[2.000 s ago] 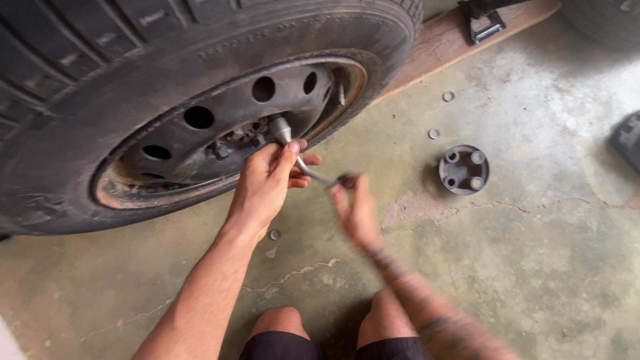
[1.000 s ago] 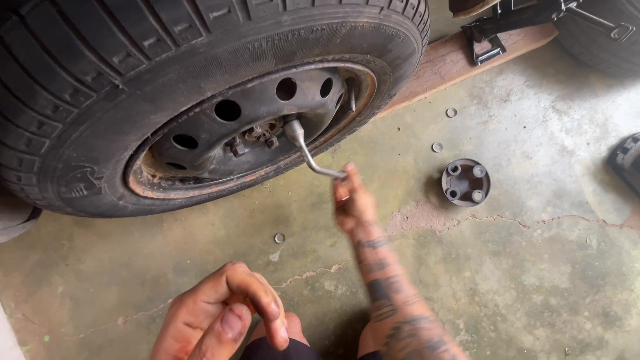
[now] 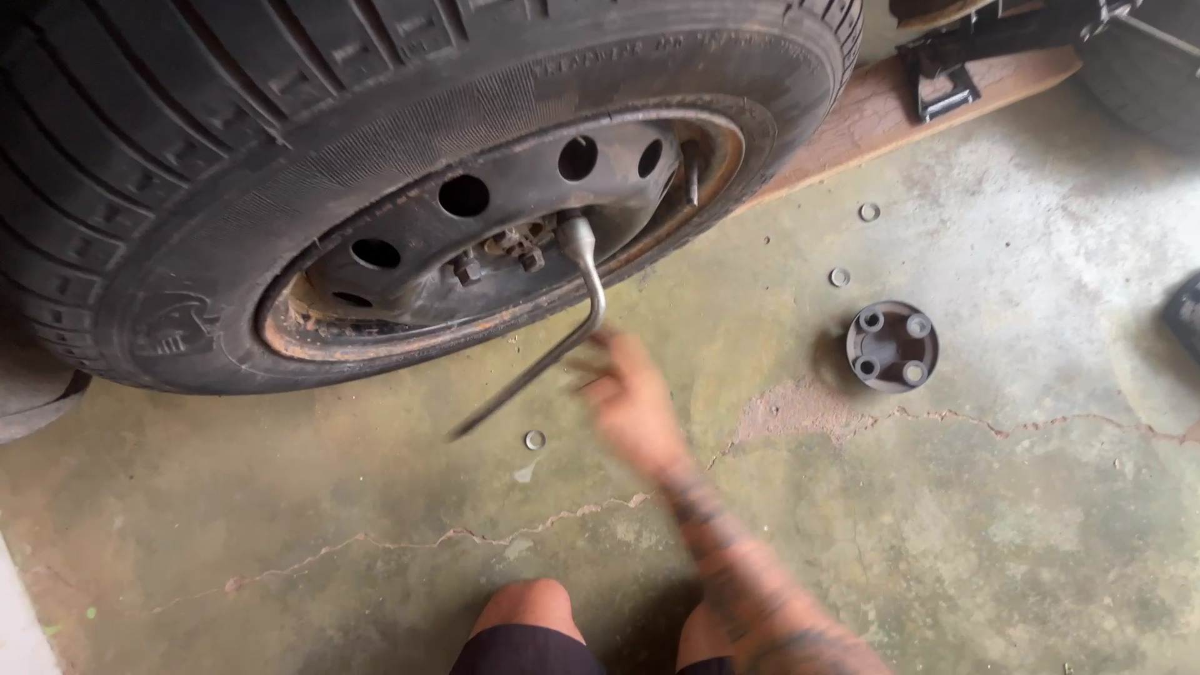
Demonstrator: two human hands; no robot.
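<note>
An L-shaped lug wrench (image 3: 597,298) has its socket on a wheel bolt at the right of the hub, and its bent handle points down and left. My right hand (image 3: 623,398), blurred by motion, is beside the bend with fingers apart; whether it touches the handle is unclear. The black steel wheel rim (image 3: 403,220), rusty along its edge, sits in a large tire (image 3: 375,122). Other wheel bolts (image 3: 466,270) show left of the socket. My left hand is out of view.
A round hub cap (image 3: 892,346) lies on the cracked concrete floor at right. Small rings (image 3: 534,440) are scattered on the floor. A wooden plank (image 3: 844,122) under a black metal stand (image 3: 942,94) lies behind the tire. My knees (image 3: 530,605) are at the bottom.
My left hand, on the wrench two seconds ago and off it one second ago, has left the view. The wrench handle has swung from pointing right to down-left. My right hand has loosened from its end.
</note>
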